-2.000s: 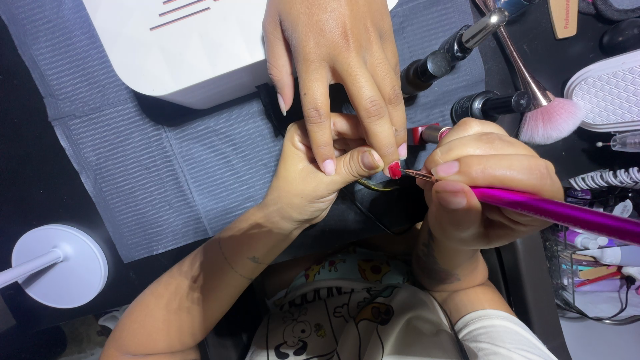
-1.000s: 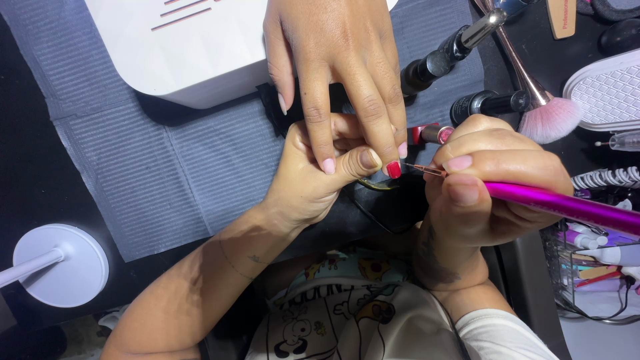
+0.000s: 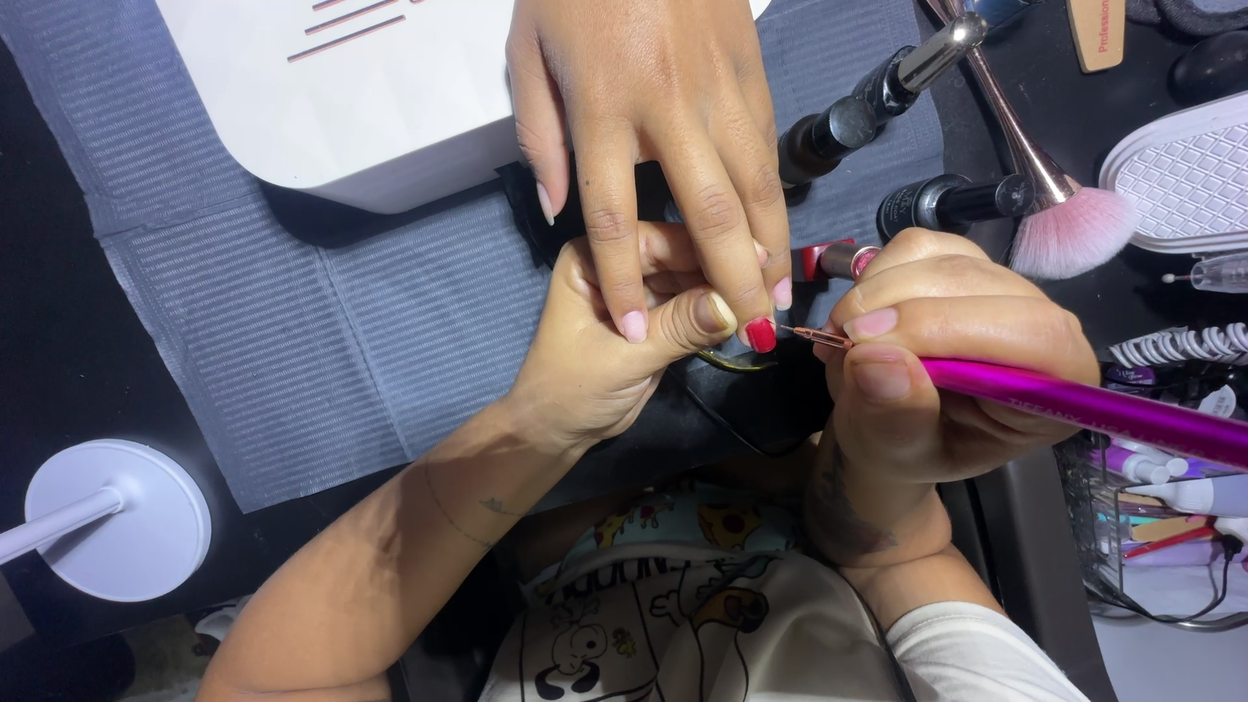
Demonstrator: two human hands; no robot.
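My left hand (image 3: 604,351) grips a finger of another person's hand (image 3: 673,117), its thumb beside that fingertip. The gripped finger's nail (image 3: 760,335) is coated bright red; the neighbouring nails are pale pink. My right hand (image 3: 955,361) pinches a fine nail-art brush (image 3: 1072,401) with a metallic magenta handle. Its thin tip is just right of the red nail; whether they touch I cannot tell. Behind my right fingers lies a small red-and-metallic container (image 3: 843,260), partly hidden.
A white nail lamp (image 3: 361,107) stands on grey-blue disposable towels (image 3: 439,322). Dark polish bottles (image 3: 829,136) are at the upper right, by a pink fluffy brush (image 3: 1072,226) and a white textured case (image 3: 1185,175). A round white stand base (image 3: 117,517) is at the left, a wire basket (image 3: 1102,526) at the right.
The brush tip has drawn back from the red nail to the right, along with my right hand. My left hand and the other person's hand stay nearly still.
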